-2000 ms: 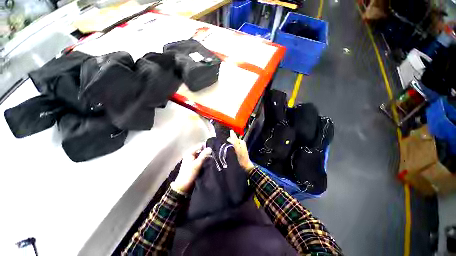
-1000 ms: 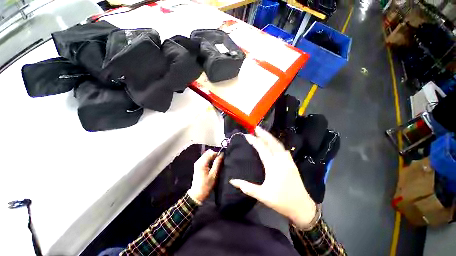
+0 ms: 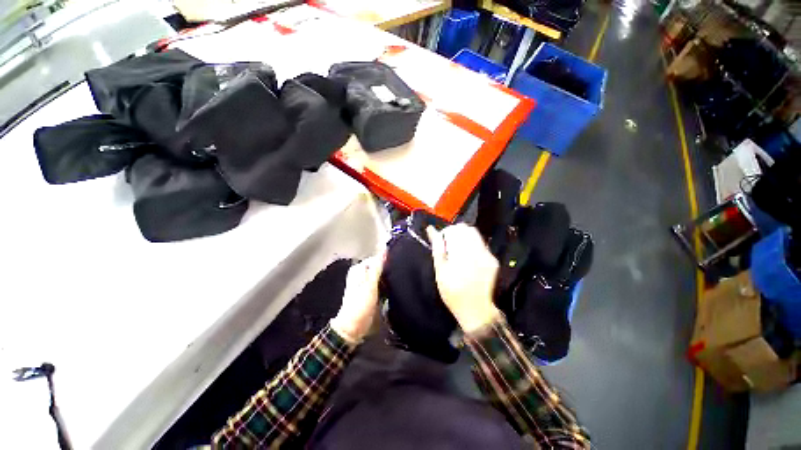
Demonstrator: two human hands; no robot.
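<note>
A black fabric bag [image 3: 416,286] is held upright over my lap, beside the table corner. A thin pale line shows near its top. My left hand [image 3: 362,294] grips its left side. My right hand [image 3: 463,268] is closed on its upper right edge, fingers bent; what the fingertips pinch is hidden. The bag's lower end lies against the dark apron [image 3: 404,404].
Several boxy black bags [image 3: 250,123] are piled on the white-covered table [image 3: 176,308]. One sits on the red-edged board [image 3: 448,180]. A blue crate [image 3: 575,303] heaped with black bags stands at the right. A black cord [image 3: 53,400] lies at near left.
My right hand has gone from spread open over the bag to closed at its upper edge. The bag looks wider and more of its front shows. The view has shifted slightly.
</note>
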